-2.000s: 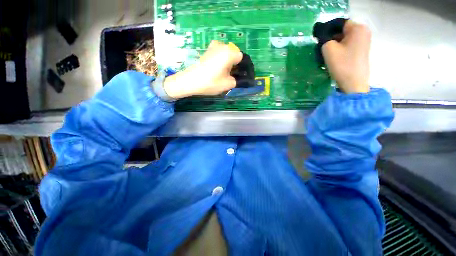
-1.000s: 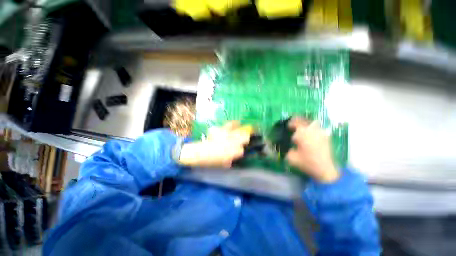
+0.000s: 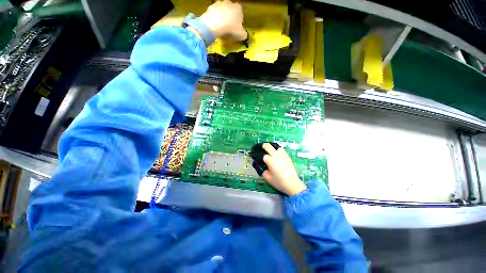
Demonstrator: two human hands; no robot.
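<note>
The green circuit board [image 3: 277,120] lies on the bench in front of me. A grey-blue holed plate [image 3: 221,163] lies flat on its lower left part, with thin yellow edges around it. My right hand [image 3: 278,168], with black finger covers, rests on the board at the plate's right end; its fingertips are hidden. My left hand [image 3: 224,22] reaches to the yellow sheets [image 3: 266,34] on the shelf at the top; its fingers are partly hidden, so I cannot tell what they hold.
A parts bin of tan-gold slivers [image 3: 180,146] stands left of the board, partly behind my left sleeve. A blue coiled cord [image 3: 169,160] crosses it. A large black box [image 3: 32,101] stands at far left. Narrow yellow strips [image 3: 309,48] stand on the shelf. The metal bench edge [image 3: 229,198] runs along the front.
My left hand has moved from the board up to the shelf of yellow sheets. My right hand stays on the board beside the plate, which is now uncovered. The view has shifted, showing more shelf.
</note>
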